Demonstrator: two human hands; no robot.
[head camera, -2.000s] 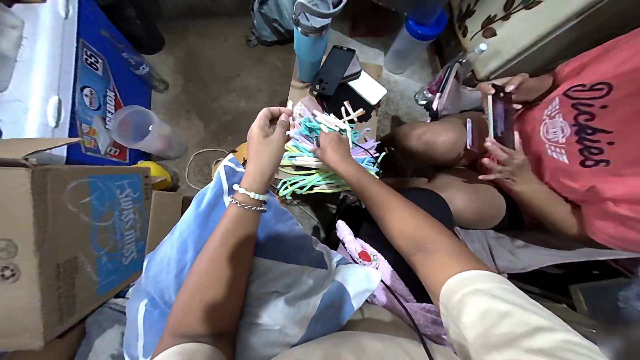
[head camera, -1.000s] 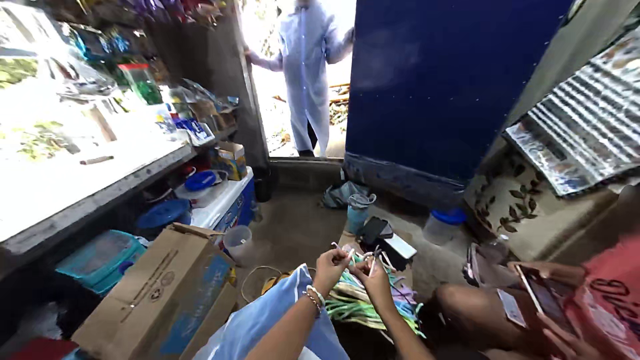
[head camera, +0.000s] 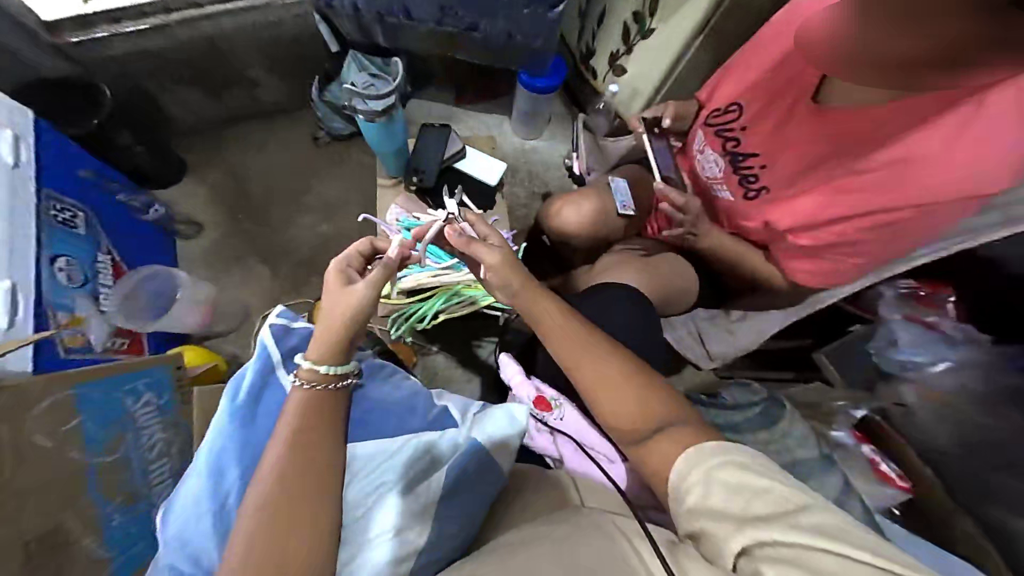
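Small pliers or cutters (head camera: 453, 205) with metal jaws pointing away from me are in my right hand (head camera: 492, 260). My left hand (head camera: 356, 280), with two bracelets at its wrist, pinches a small pale piece (head camera: 395, 245) between thumb and fingertips, close to the tool's handles. Under and beyond both hands lies a heap of fuzzy pastel stems, probably pipe cleaners (head camera: 436, 308), in green, cream, teal and lilac. A blue and white cloth or pillow (head camera: 384, 448) rests on my lap under my left forearm.
Phones (head camera: 429, 154) and a blue tumbler (head camera: 382, 132) stand or lie beyond the heap. A person in a red shirt (head camera: 832, 176) sits at the right, holding a phone (head camera: 662, 156). At left are a cardboard box (head camera: 48, 480), a blue cooler (head camera: 104, 216) and a clear cup (head camera: 156, 300).
The view has swung down from the doorway, where a person in pale clothes stood one second ago. The pliers now show clearly in my right hand.
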